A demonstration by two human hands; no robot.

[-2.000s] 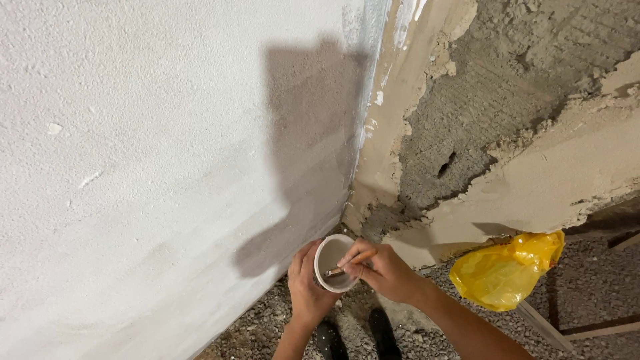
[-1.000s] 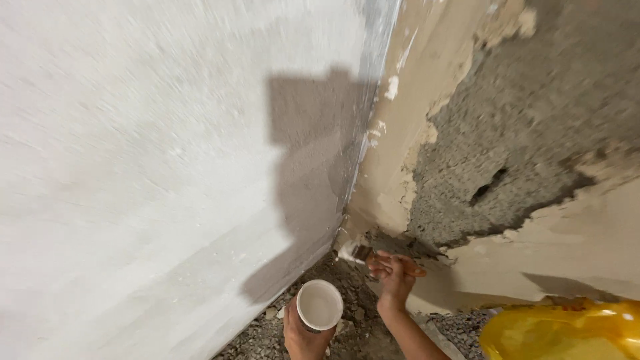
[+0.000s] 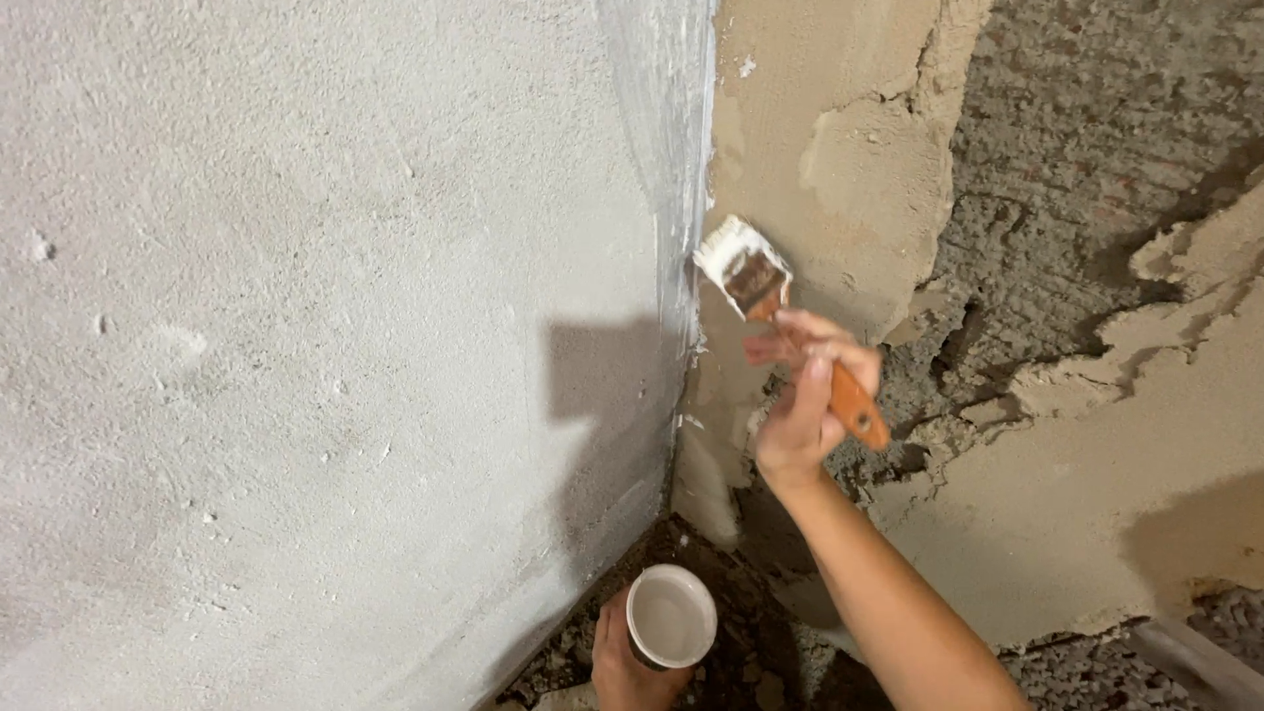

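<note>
My right hand (image 3: 815, 395) grips the orange wooden handle of a paintbrush (image 3: 755, 281), whose bristles are coated in white paint. The bristles are at the corner, over the edge of the beige plastered wall (image 3: 839, 197); whether they touch it I cannot tell. Low in the view, my left hand (image 3: 632, 657) holds a white plastic cup (image 3: 671, 617) with pale liquid inside, its mouth facing up. To the left stands the white painted wall (image 3: 346, 346), with streaks of fresh paint along the corner.
Rough bare cement (image 3: 1066, 168) shows on the right between broken plaster edges. Rubble and dirt (image 3: 760, 642) cover the floor at the foot of the corner. A board-like strip (image 3: 1195, 662) lies at the lower right.
The brush was in the cup, then low at the foot of the corner; my right hand has since moved it up along the corner. The yellow plastic bag has left the view.
</note>
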